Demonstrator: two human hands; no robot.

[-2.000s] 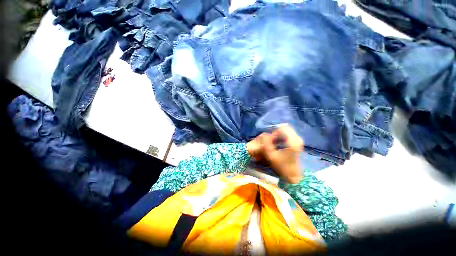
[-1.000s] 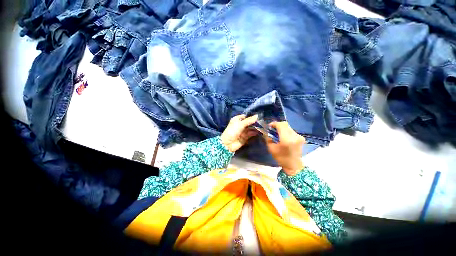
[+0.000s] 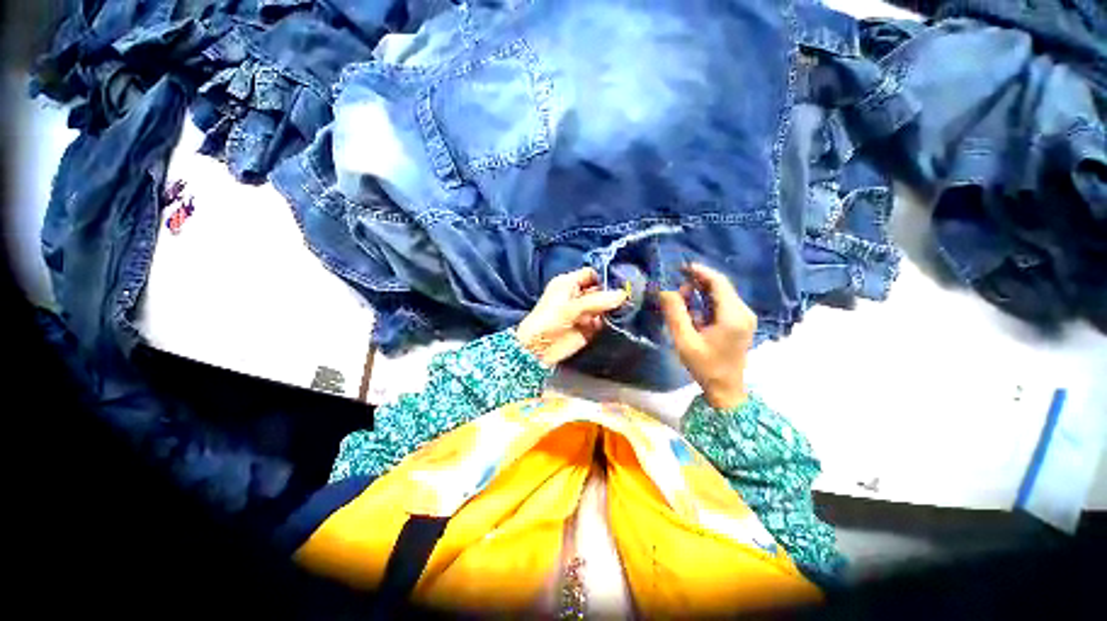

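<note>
A blue denim shirt [image 3: 656, 134] with faded pale areas lies spread on the white table before me. A stitched patch pocket [image 3: 486, 115] shows at its upper left. Near the bottom edge, a small stitched denim part, likely a cuff [image 3: 625, 261], is raised between my hands and forms an opening. My left hand [image 3: 568, 318] grips its left edge between thumb and fingers. My right hand [image 3: 710, 325] is at its right side, thumb and fingers pinched on the cloth. I cannot make out a tool in the right hand.
Denim heaps lie at the upper left [image 3: 273, 91] and right [image 3: 1014, 158]. Red scraps [image 3: 180, 215] lie on the white table [image 3: 231, 291] at left. A blue strip [image 3: 1040, 449] is at the right. Dark blue cloth [image 3: 194, 425] lies below the table's left edge.
Both hands were close together and blurred, then moved apart around the small denim part. Its raised pointed fold has lowered and opened out. The whole view has shifted, so the shirt appears further left and higher.
</note>
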